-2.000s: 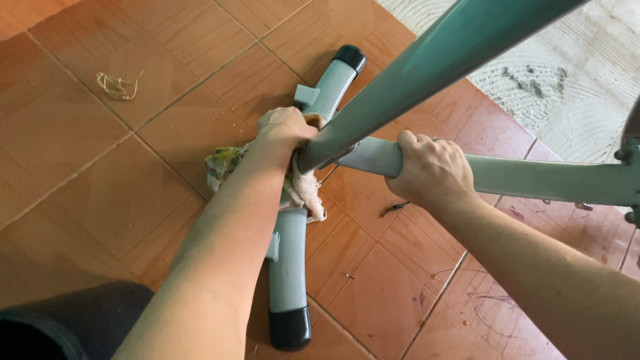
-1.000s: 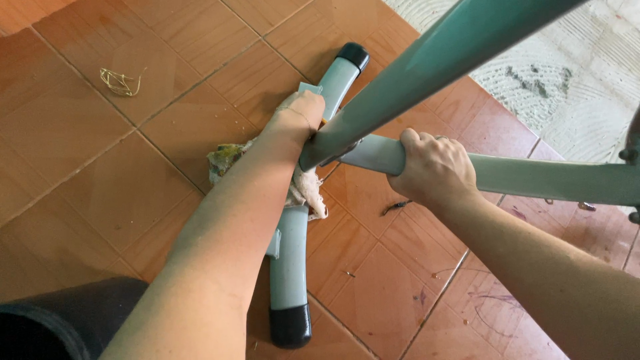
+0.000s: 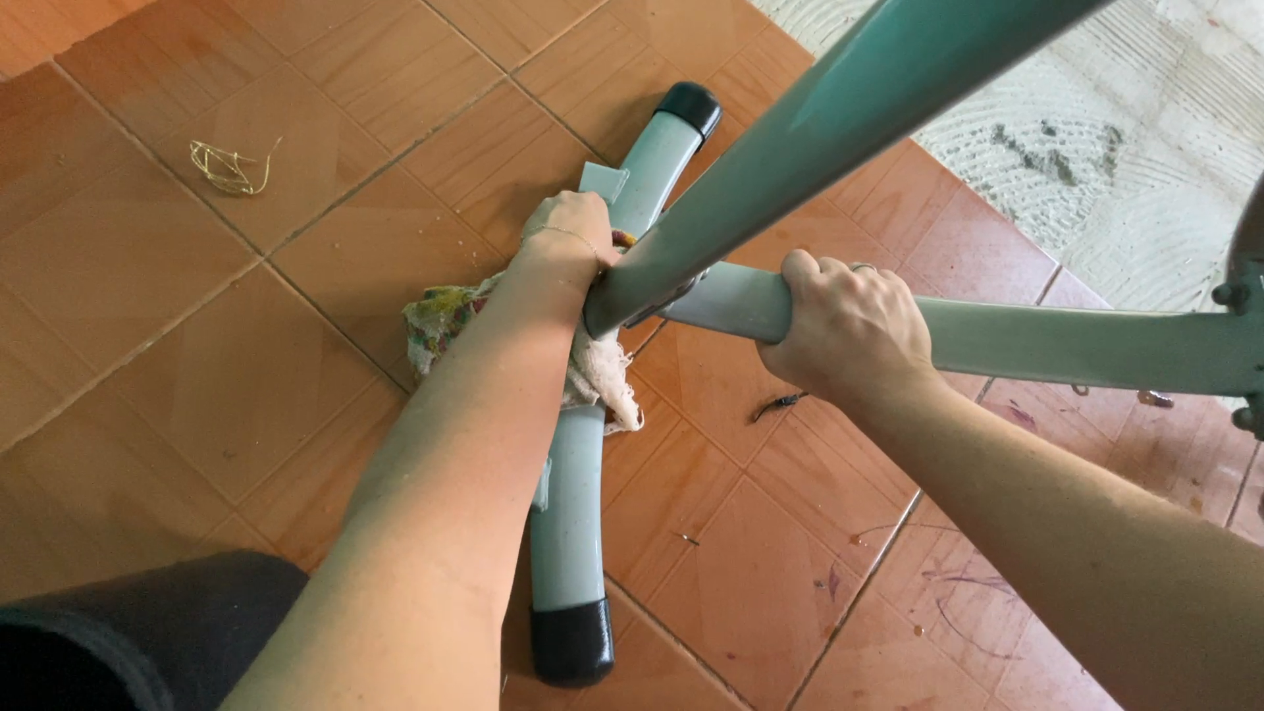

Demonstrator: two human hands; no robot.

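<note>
A curved grey metal foot tube (image 3: 571,504) with black end caps lies across the tiled floor. Near its middle, my left hand (image 3: 573,222) presses a multicoloured cloth rag (image 3: 602,370) against it; the fingers are mostly hidden behind the wrist and the post. A thick grey-green metal post (image 3: 790,158) rises from the joint toward the upper right. My right hand (image 3: 854,316) is wrapped around a horizontal grey metal tube (image 3: 1066,344) that runs rightward from the same joint. A small grey bracket (image 3: 603,182) sticks out of the foot tube just beyond my left hand.
Tangled golden thread (image 3: 229,166) lies on the brown floor tiles at the upper left. A small dark scrap (image 3: 778,404) sits below the horizontal tube. Bolts (image 3: 1229,294) show at the right edge. Rough pale mortar (image 3: 1057,148) borders the tiles at the upper right. Dark fabric (image 3: 188,622) is at the lower left.
My left hand went up the foot tube toward the bracket, then back down a little. My right hand has stayed in place on the horizontal tube.
</note>
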